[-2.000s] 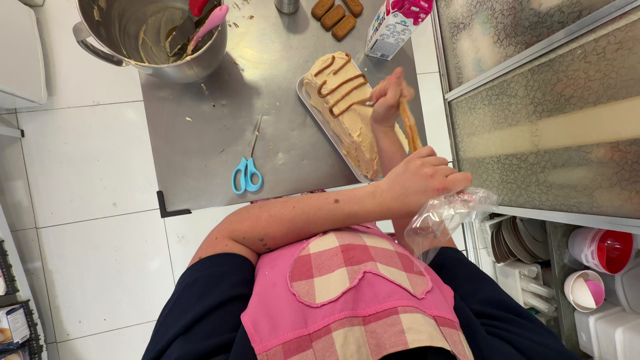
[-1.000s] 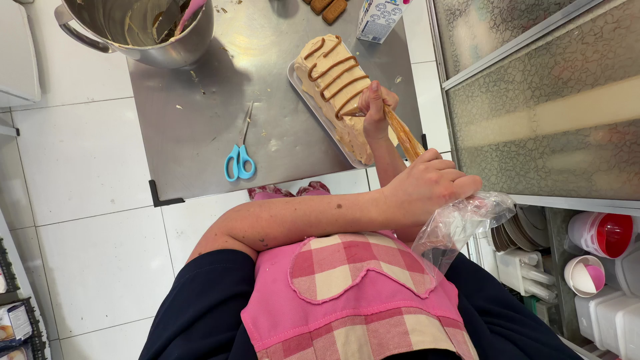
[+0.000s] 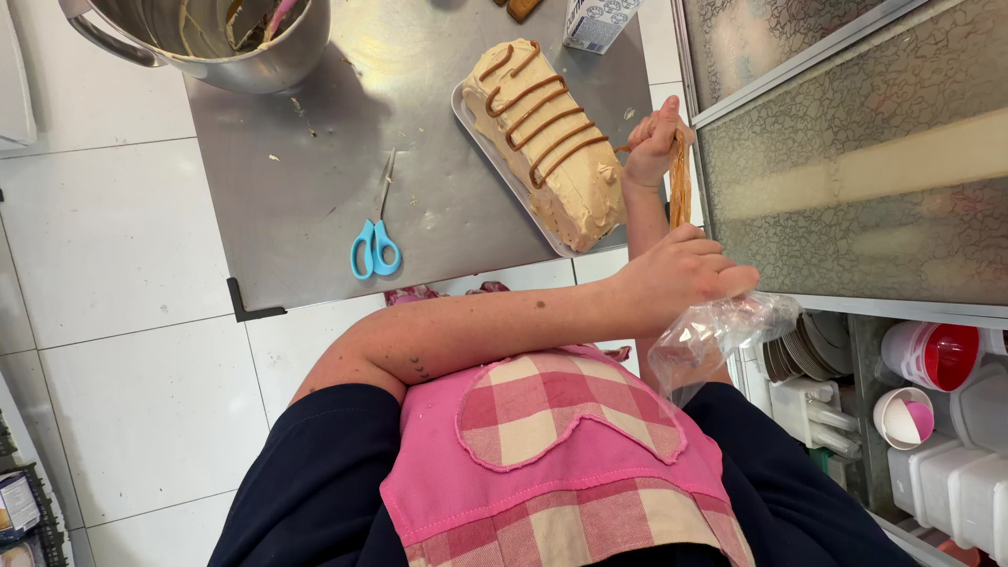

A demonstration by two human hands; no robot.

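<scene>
A long cake [image 3: 551, 150] with beige frosting lies on a white tray [image 3: 504, 187], a zigzag of caramel-brown lines [image 3: 543, 118] over its upper part. Its lower part bears no brown lines. My right hand [image 3: 660, 146] is closed around the narrow end of a clear plastic piping bag [image 3: 680, 185] with brown filling; the tip points at the cake's right edge. My left hand [image 3: 687, 272], its arm crossing my body, grips the bag higher up, and loose plastic hangs below it. Blue-handled scissors [image 3: 376, 236] lie partly spread, left of the tray.
A steel mixing bowl [image 3: 268, 67] with frosting remains and a pink-handled spatula [image 3: 277, 20] stands upper left on the metal table [image 3: 299, 228]. A carton [image 3: 598, 24] and brown biscuits [image 3: 521, 8] are at the top. Patterned glass panels [image 3: 850, 173] and shelved containers [image 3: 921, 480] flank the right side.
The brown zigzag has grown down the cake toward me. My right hand has moved from over the cake to beyond its right edge, still on the bag.
</scene>
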